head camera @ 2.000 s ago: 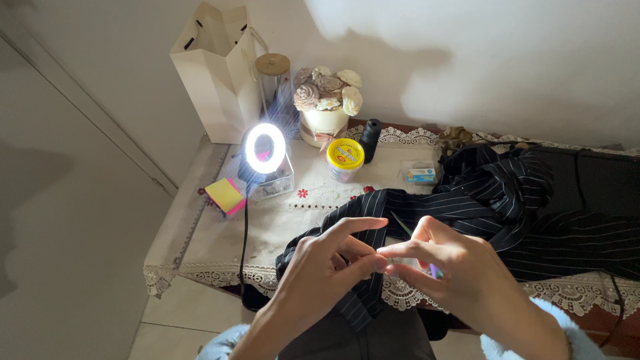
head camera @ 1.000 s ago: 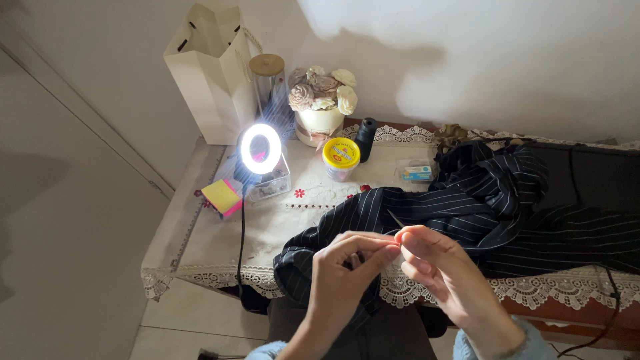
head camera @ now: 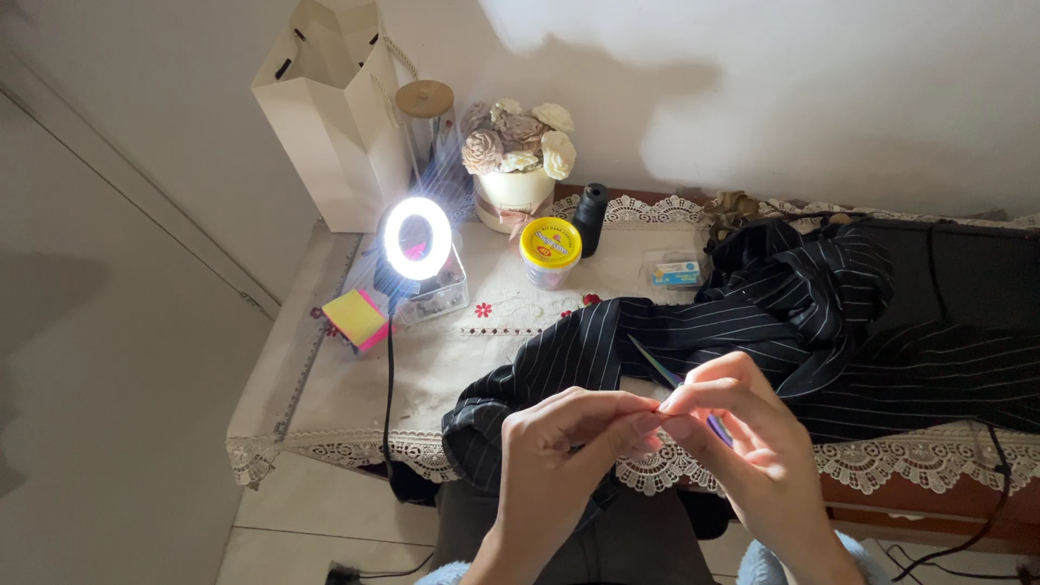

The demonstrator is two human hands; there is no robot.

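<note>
My left hand (head camera: 569,447) and my right hand (head camera: 743,431) meet fingertip to fingertip over the table's front edge. Both thumbs and index fingers are pinched together; whatever lies between them is too small to make out. Scissors with a rainbow metallic finish (head camera: 655,360) show at my right hand, their blades pointing up and left and a purple handle part visible between the fingers; whether they are held or lie behind is unclear. Black pinstriped fabric (head camera: 569,345) lies bunched behind my hands and stretches right. A black thread cone (head camera: 591,221) stands farther back.
A lit ring lamp (head camera: 418,239) stands by a clear box (head camera: 443,299). Around them are sticky notes (head camera: 355,318), a yellow-lidded tub (head camera: 551,244), a flower pot (head camera: 513,199), a paper bag (head camera: 349,130), a wooden-lidded jar (head camera: 425,99) and a small clear case (head camera: 676,270). Lace tablecloth (head camera: 325,445) edges the table.
Both hands have stayed together at the fingertips, while the fingers have shifted their pinch slightly. The fabric and the things on the table have not plainly moved.
</note>
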